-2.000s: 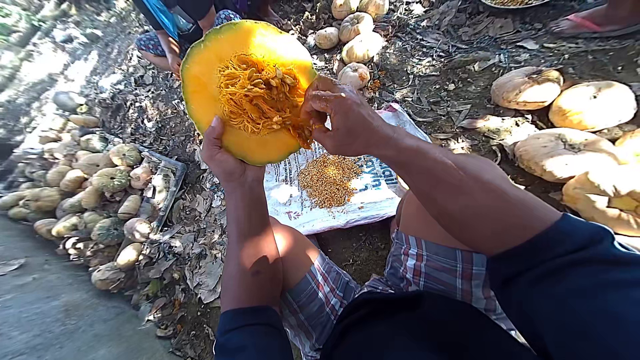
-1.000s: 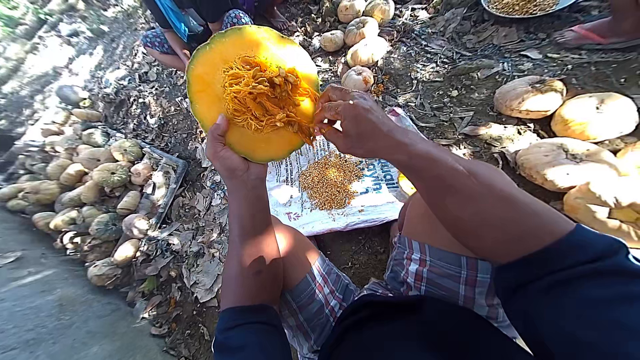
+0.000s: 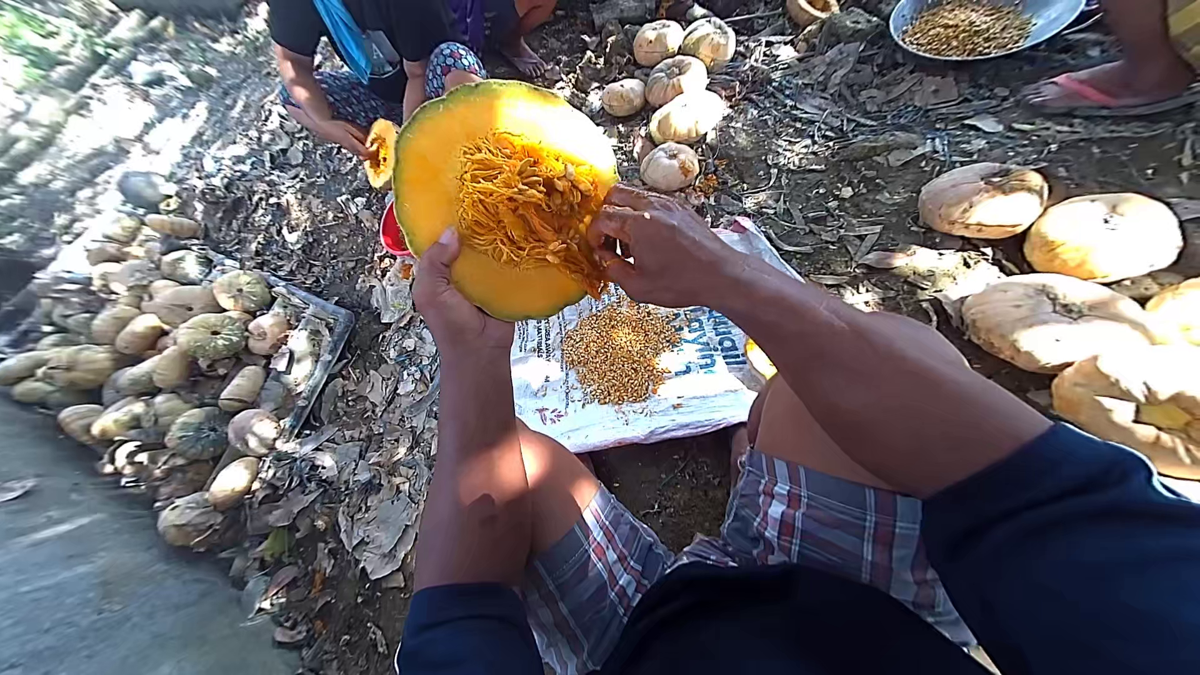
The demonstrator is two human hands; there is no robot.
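Observation:
My left hand (image 3: 459, 295) holds a halved pumpkin (image 3: 436, 169) by its lower rim, cut face toward me, thumb on the orange flesh. Stringy pulp with seeds (image 3: 525, 202) fills its middle. At the right edge of the pulp, my right hand (image 3: 656, 246) has its fingers bent and pinched on strands of pulp. Below the pumpkin, a pile of pumpkin seeds (image 3: 621, 352) lies on a white printed sack (image 3: 562, 422) spread on the ground between my knees.
Whole pumpkins (image 3: 1059, 319) lie at right, smaller ones (image 3: 687, 115) ahead. Many squashes (image 3: 211, 336) are heaped at left beside a tray edge (image 3: 328, 361). A person (image 3: 309, 89) ahead holds a cut pumpkin piece (image 3: 381, 153) near a red container (image 3: 394, 232). A metal basin (image 3: 1045, 21) holds seeds.
The view has shifted slightly, and the person ahead with a cut pumpkin piece shows more. My left hand keeps its hold, while my right fingers remain at the pulp's right edge.

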